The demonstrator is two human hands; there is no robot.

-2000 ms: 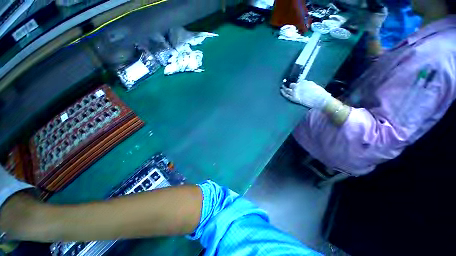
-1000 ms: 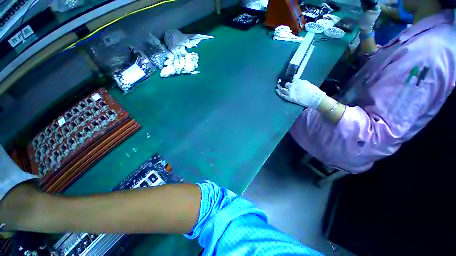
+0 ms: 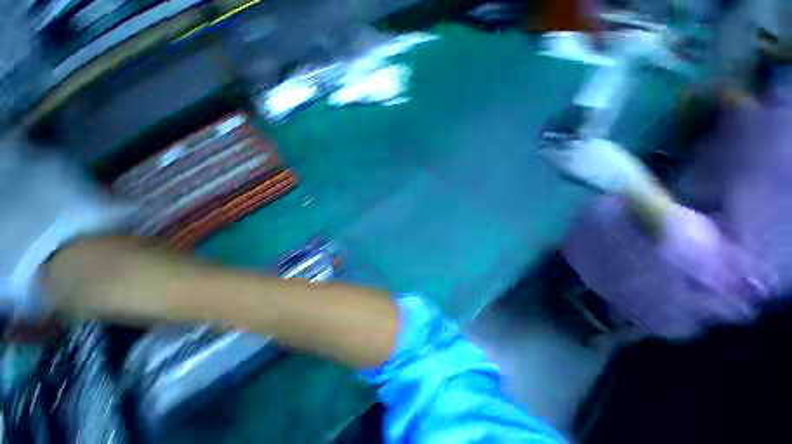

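Note:
The frame is heavily blurred. My right hand [image 3: 61,217], in a white glove, is at the left edge, partly cut off; its fingers cannot be made out. The bare forearm and blue sleeve cross the lower middle. Below the forearm lies a long silver heat sink in a dark jig [image 3: 200,373]; the jig's far end shows above the forearm. The forearm hides the middle of it. My left hand is not in view.
Orange-brown stacked boards [image 3: 217,182] lie behind the hand on the green bench [image 3: 434,182]. White crumpled bags [image 3: 369,82] lie at the back. At right a person in pink has a white-gloved hand [image 3: 599,165] at a long pale bar.
The view has swung and blurred; the bench things appear shifted right and up. My right hand shows more at the left edge and higher. The jig part below the forearm shows more.

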